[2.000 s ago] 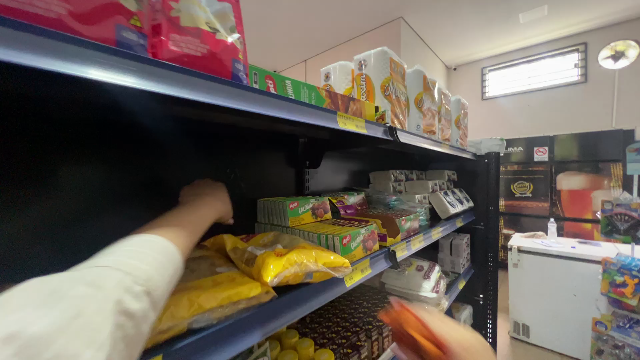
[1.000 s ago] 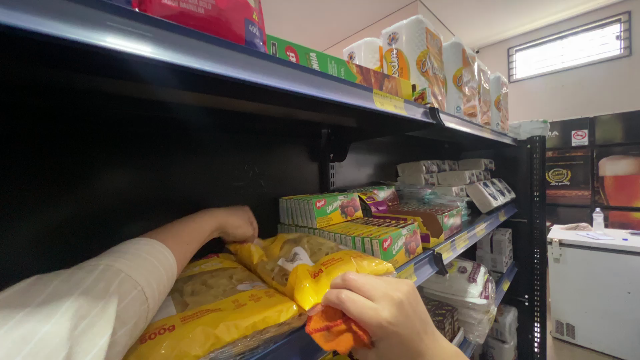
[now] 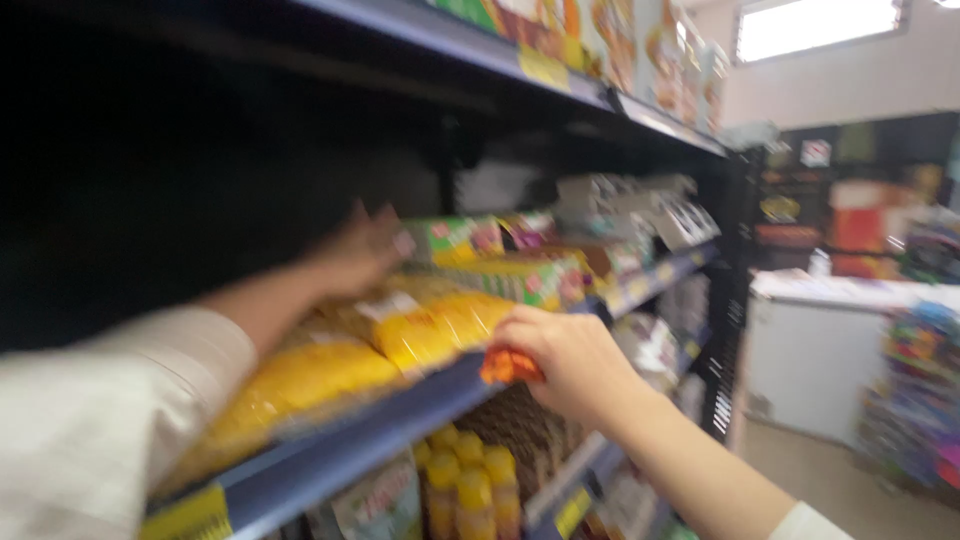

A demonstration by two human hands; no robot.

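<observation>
My left hand (image 3: 367, 247) is blurred, fingers spread, at the back of the middle shelf, just left of the green and yellow boxes (image 3: 457, 238) and above the far bag. My right hand (image 3: 559, 352) holds a crumpled orange cloth (image 3: 511, 367) at the shelf's front edge, beside the corner of a yellow plastic bag of food (image 3: 442, 330). A second yellow bag (image 3: 322, 375) lies nearer, under my left forearm. Whether my left fingers touch a box or the bag cannot be told.
The upper shelf's blue edge (image 3: 450, 37) runs above my hands and carries packs. Yellow-capped bottles (image 3: 472, 480) stand on the shelf below. White packs (image 3: 675, 214) sit farther along. Beyond the black shelf upright (image 3: 739, 285) are a white chest freezer (image 3: 810, 360) and a display of colourful goods (image 3: 919, 375).
My left hand has let go of the far bag's back end and is now raised beside the boxes. My right hand remains by that bag's front corner with the orange cloth.
</observation>
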